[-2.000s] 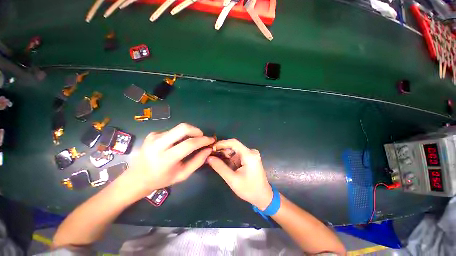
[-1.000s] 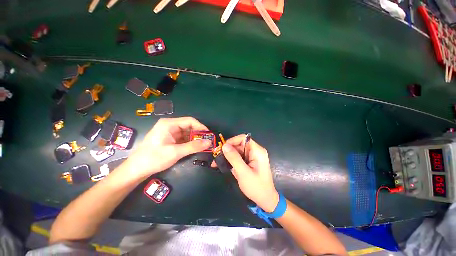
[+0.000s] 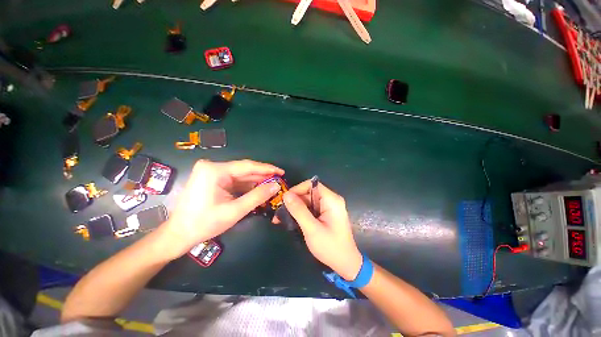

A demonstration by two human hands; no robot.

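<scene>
My left hand [image 3: 217, 201] holds a red-rimmed watch housing [image 3: 273, 182] between thumb and fingers, in front of me. My right hand [image 3: 324, 220] holds a display screen module by its orange flex cable [image 3: 279, 197] against the housing; the dark screen hangs below, mostly hidden by the fingers. A thin pen-like tool [image 3: 314, 180] with a dark end sticks up from my right hand. I cannot tell whether the cable is joined to the housing.
Screen modules [image 3: 213, 138] and red-rimmed housings [image 3: 206, 252] lie left of my hands. Beyond the seam lie a housing [image 3: 219, 58] and dark watch bodies [image 3: 397, 91]. A power supply [image 3: 557, 224] and blue mat [image 3: 476, 247] are at right; a red tray [image 3: 359, 8] is at the far side.
The housing has tilted and the orange cable has come up against it; two seconds ago the hands hid both. The pieces beyond the seam have shifted right in view.
</scene>
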